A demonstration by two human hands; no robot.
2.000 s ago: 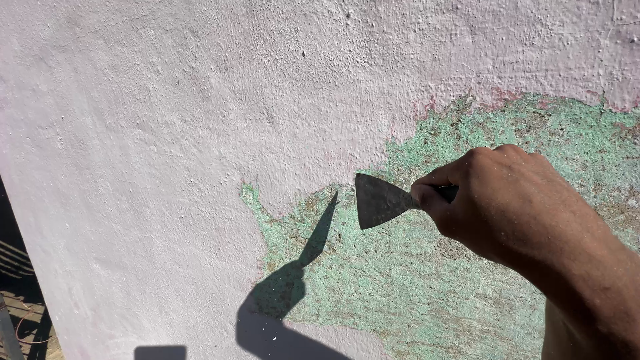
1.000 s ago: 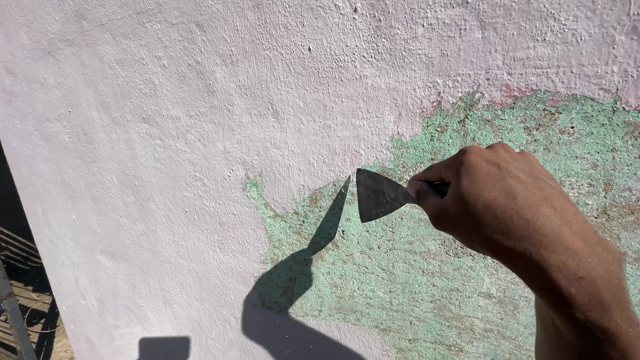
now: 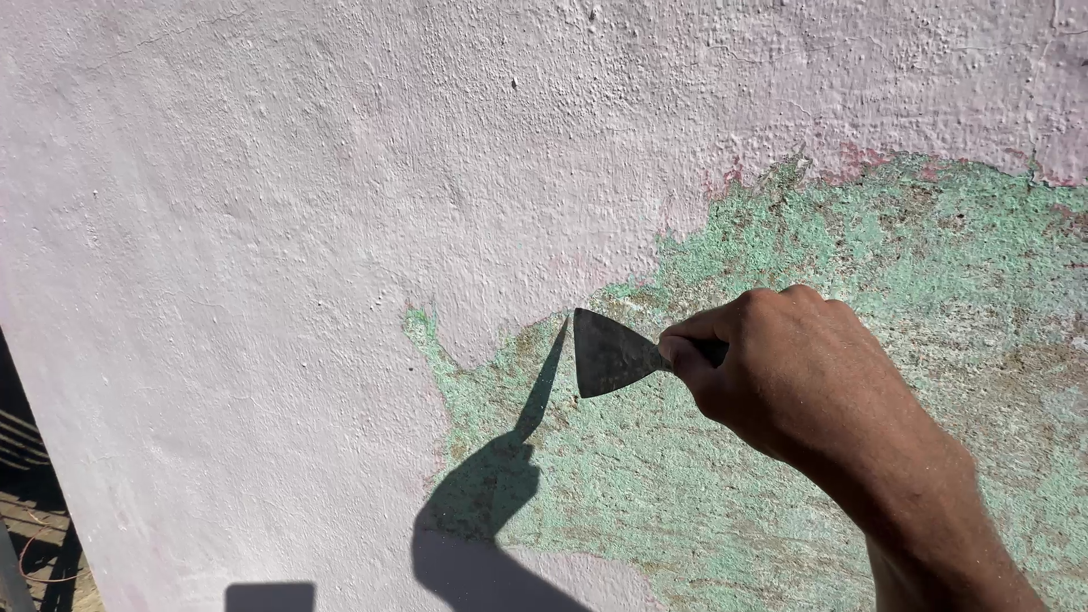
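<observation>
My right hand comes in from the lower right, closed around the dark handle of a putty knife. Its flared metal blade points left, with the edge at or close to the wall near the border of the pink paint; whether it touches I cannot tell. Pale pink paint covers the left and upper wall. A rough green patch with brownish spots lies behind and around the blade and hand. The shadow of hand and knife falls on the wall to the left, its tip near the blade's upper corner. My left hand is out of view.
The wall's edge slants down the left side. Beyond it, at the lower left, are shaded slats, a board-like surface and a thin reddish cord or wire. A small squarish shadow falls at the bottom of the wall.
The putty knife stays in my right hand. Its blade and its shadow's tip have come closer together since two seconds ago. No clear change shows in the green patch.
</observation>
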